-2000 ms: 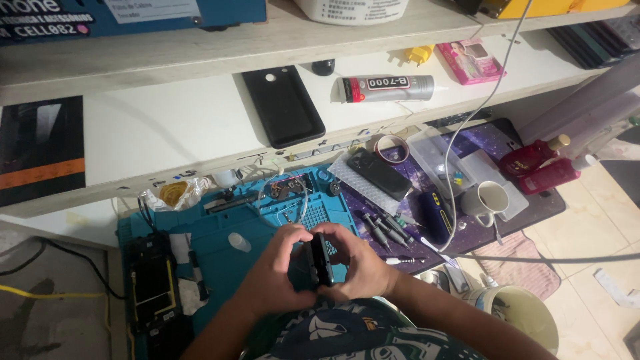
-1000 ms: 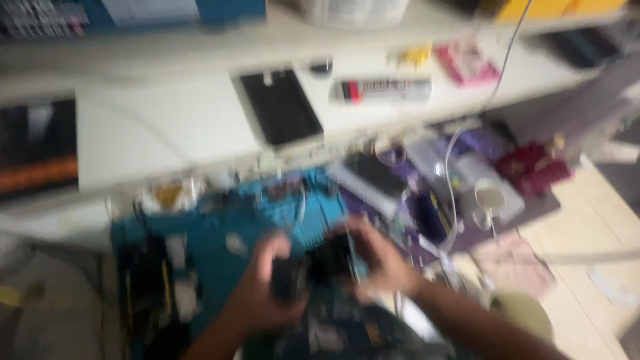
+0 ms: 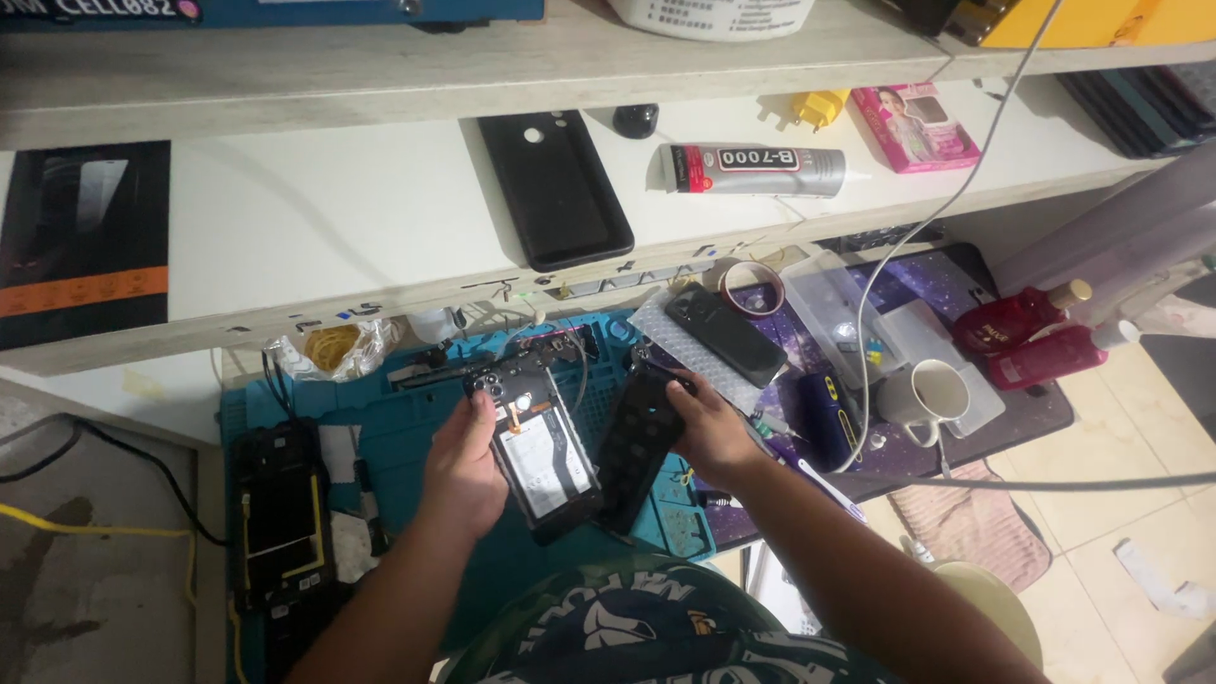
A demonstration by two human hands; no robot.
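My left hand [image 3: 467, 470] grips the left edge of an opened smartphone [image 3: 546, 456], whose battery, flex cable and camera lenses show. In my right hand [image 3: 711, 427] is a black phone back cover [image 3: 638, 451], tilted, its upper right corner between thumb and fingers. Phone and cover are side by side above the teal silicone repair mat [image 3: 408, 484], the cover's lower edge close to the phone's right side. Another opened phone [image 3: 280, 522] lies on the mat's left part. A circuit board [image 3: 565, 342] is at the mat's back.
Above the mat, a shelf holds a black phone case [image 3: 560, 199], a glue tube [image 3: 760, 171] and a pink box [image 3: 917, 128]. To the right are a dark phone [image 3: 727, 332] on bubble wrap, a mug [image 3: 923, 399], red bottles [image 3: 1012, 318] and a hanging white cable [image 3: 879, 256].
Two seconds ago my hands were close together around one dark object seen edge-on. Now they are apart, with the opened phone in the left and the back cover in the right.
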